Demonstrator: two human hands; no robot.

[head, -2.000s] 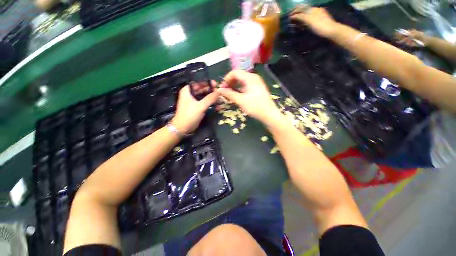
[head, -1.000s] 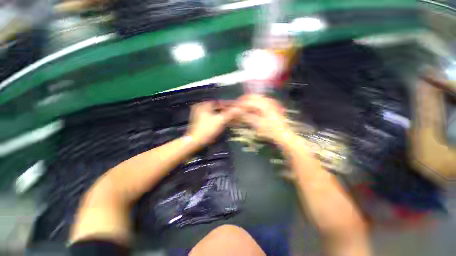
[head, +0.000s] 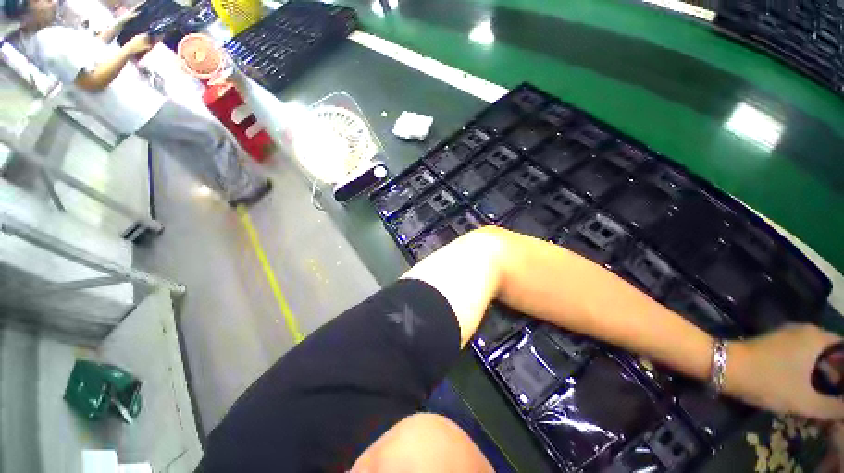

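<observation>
My left hand (head: 782, 371) is at the right edge of the picture, partly cut off and somewhat blurred. It holds a small black phone housing (head: 829, 369) that the edge also cuts. A bracelet is on the wrist. The large glossy black blister tray (head: 689, 226) lies under my left forearm, with housings (head: 532, 369) in many of its pockets. Small pale yellow chips (head: 775, 450) lie below my left hand at the bottom right. My right hand is out of the picture.
A white fan (head: 335, 140), a dark cylinder (head: 361, 183) and a white wad (head: 413, 125) are left of the tray. The green conveyor (head: 639, 88) runs behind it. A person (head: 139, 92) is at the far left near a red fan (head: 201, 57) and another black tray (head: 291, 42).
The view has swung left, bringing in the fan, the aisle and a person. My left hand has shifted to the right edge; my right hand, the cup and the bottle have left the picture.
</observation>
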